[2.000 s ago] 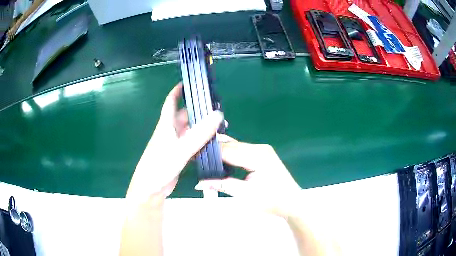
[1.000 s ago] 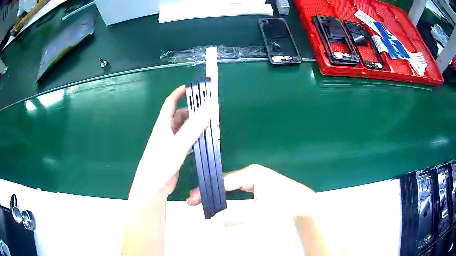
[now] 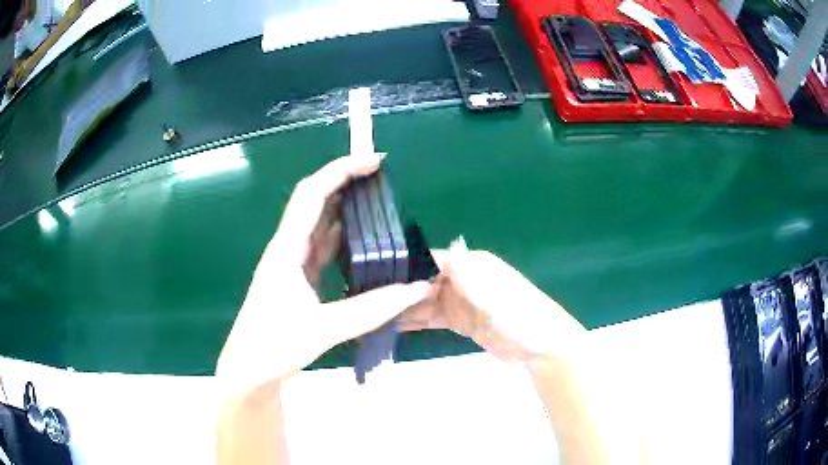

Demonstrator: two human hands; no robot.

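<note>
A stack of several dark grey-blue phone middle frames [image 3: 377, 238] is held over the green surface, its ends and side walls towards me. My left hand [image 3: 304, 272] grips the stack from the left, fingers around its far end and thumb across its near part. My right hand [image 3: 486, 304] is at the stack's right side, its fingers touching the lower right part. The right fingertips are partly hidden behind the stack and left thumb. The stack's lower end is blurred.
A red tray [image 3: 586, 111] at the top right holds black frames and a blue-and-white packet [image 3: 692, 56]. A loose frame [image 3: 483, 68] lies left of it. Rows of frames [image 3: 773, 363] stand at right. A white strip [image 3: 360, 123] crosses the green surface. A small brass-coloured fitting [image 3: 170, 134] lies at far left.
The stack has tilted so its end faces me more. My left thumb has moved down across it, and my right hand has moved up along its right side.
</note>
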